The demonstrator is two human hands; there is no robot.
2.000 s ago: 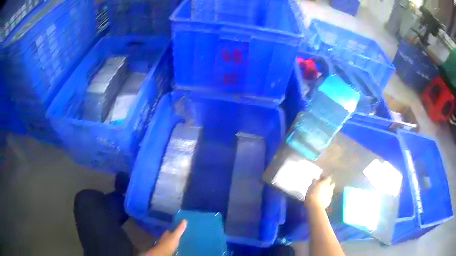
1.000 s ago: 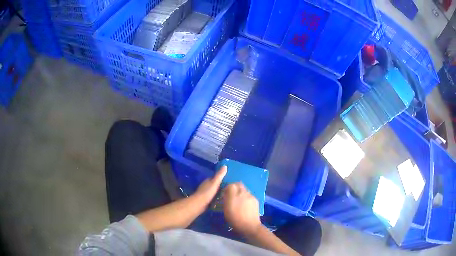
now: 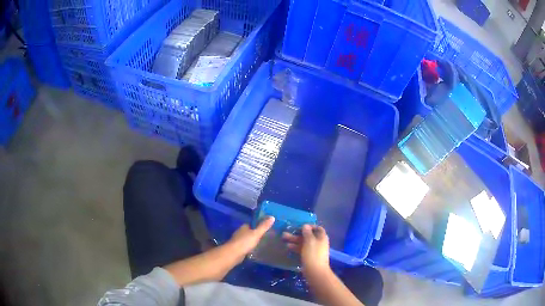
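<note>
A metal plate [image 3: 287,212] is held over the near edge of the solid-walled blue bin [image 3: 206,173]. Its far part is blue with film and its near part looks bare and grey. My left hand [image 3: 254,236] grips the plate's left side, thumb on top. My right hand [image 3: 308,242] is at its right side, fingers closed on lifted, shiny film. Crinkled film shows below the plate. In the bin, bare plates [image 3: 257,158] stand on edge in a left row, and a smoother grey row [image 3: 343,185] stands on the right.
A brown board [image 3: 442,185] at right holds a leaning stack of film-covered plates [image 3: 442,128] and several glaring white pieces [image 3: 402,189]. A perforated crate [image 3: 155,101] with plates stands at the upper left. An upright blue bin [image 3: 358,42] with red markings stands behind the working bin.
My right hand has moved right and is pulling film back across the plate, so its near part shows grey instead of blue. My left hand still holds the plate. The view has shifted slightly.
</note>
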